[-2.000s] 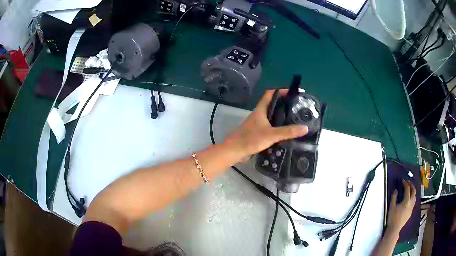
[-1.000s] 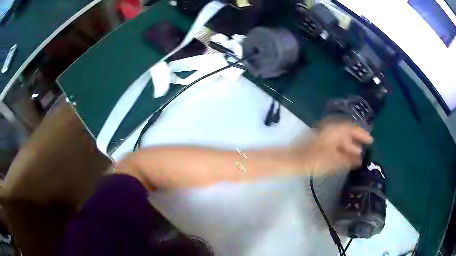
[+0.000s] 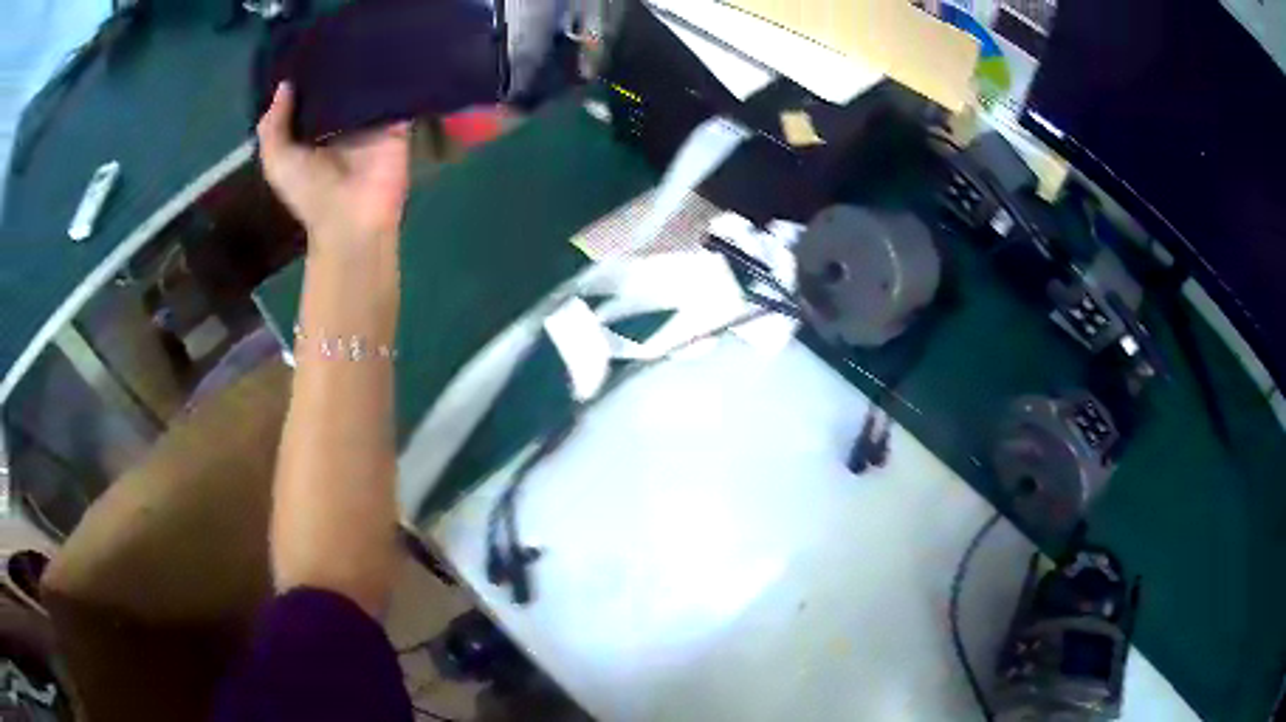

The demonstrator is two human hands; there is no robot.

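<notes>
My left hand [image 3: 343, 176] is raised at the upper left and holds a dark flat rectangle [image 3: 388, 64], which looks like a phone. My thumb is at its left edge and the other fingers are hidden behind or under it. A dark grey camera [image 3: 1075, 642] stands at the lower right on the edge of the white sheet [image 3: 705, 522], with no hand on it. Its black cable runs down beside it. My right hand is not in view.
A round grey camera base [image 3: 867, 275] and another camera [image 3: 1051, 459] stand on the green mat [image 3: 487, 233]. More cameras are behind them. White strips [image 3: 663, 303] and black cable plugs [image 3: 872, 443] lie nearer. A dark monitor [image 3: 1164, 127] is at the upper right.
My left hand has let go of the camera, moved far to the left and up, and taken hold of the dark rectangle. The view has turned left. My right hand has left the picture.
</notes>
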